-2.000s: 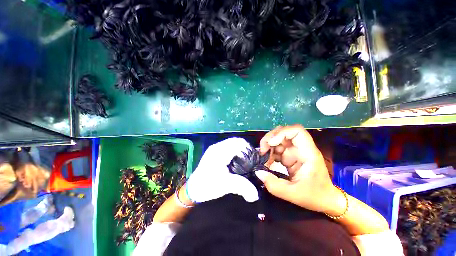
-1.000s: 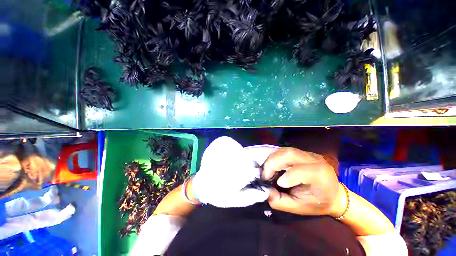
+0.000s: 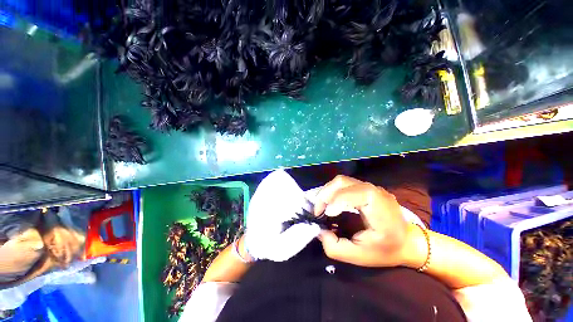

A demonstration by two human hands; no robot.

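My left hand [image 3: 276,220], in a white glove, holds a small black spiky petal cluster [image 3: 303,217] above my dark-clothed lap. My bare right hand [image 3: 367,223], with a thin gold bracelet, pinches the cluster's right side between thumb and fingertips. The fingers hide much of the cluster. A large heap of black clusters [image 3: 220,56] lies on the green bench [image 3: 301,135], with a separate black cluster [image 3: 124,139] at its left. A white oval thing, perhaps a glue bottle [image 3: 413,121], lies near the bench's right front edge.
A green crate [image 3: 151,251] with black and gold-brown clusters stands below the bench at left. A red stool [image 3: 112,231] is beyond it. A pale-rimmed blue crate [image 3: 515,251] with gold-brown pieces is at right. Yellow-labelled tubes [image 3: 448,92] lie by the right clear divider. A person's bare limb shows far left.
The view has tilted and shifted slightly. The right hand's fingers have opened out from their closed curl of one second ago, and more of the cluster shows.
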